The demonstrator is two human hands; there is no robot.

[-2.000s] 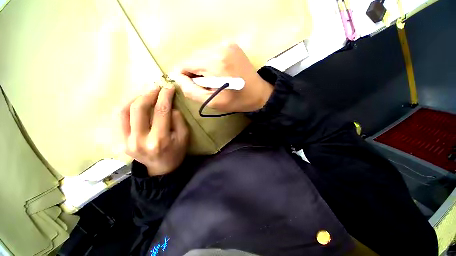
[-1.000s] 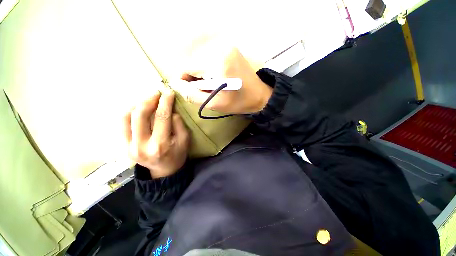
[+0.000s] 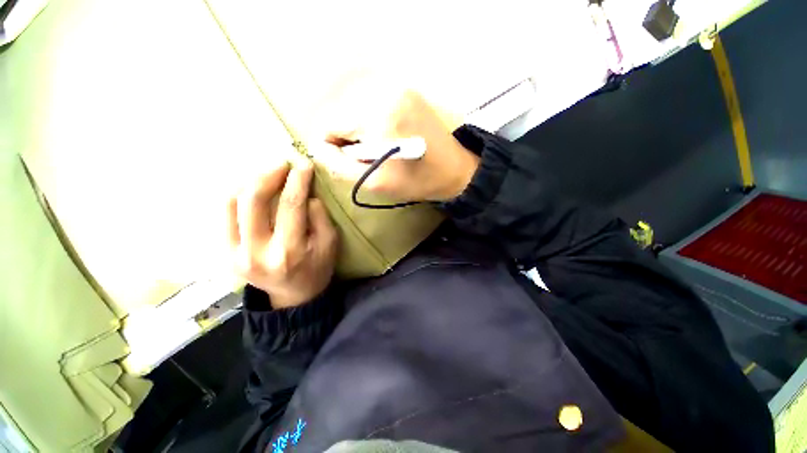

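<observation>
A beige panel [image 3: 363, 234] lies over the bench, its upper part washed out by bright light. A stitched seam [image 3: 252, 78] runs down it and past my fingers to its lower edge. My left hand [image 3: 288, 230] presses on the panel just left of the seam, fingertips at the seam. My right hand [image 3: 403, 146] is closed round a white pen-like tool [image 3: 410, 149] with a black cord loop. The tool's tip is hidden or lost in glare near the seam.
Layered panels [image 3: 97, 376] hang at the left bench edge. Pink-handled snips [image 3: 613, 49] and a dark block-headed tool [image 3: 660, 19] lie at the upper right. A yellow strip [image 3: 733, 111] runs down beyond the bench, near a red slotted surface [image 3: 759, 246].
The panel's upper part looks much brighter than two seconds ago. My left hand has shifted slightly right. My right hand stays in nearly the same place with the tool.
</observation>
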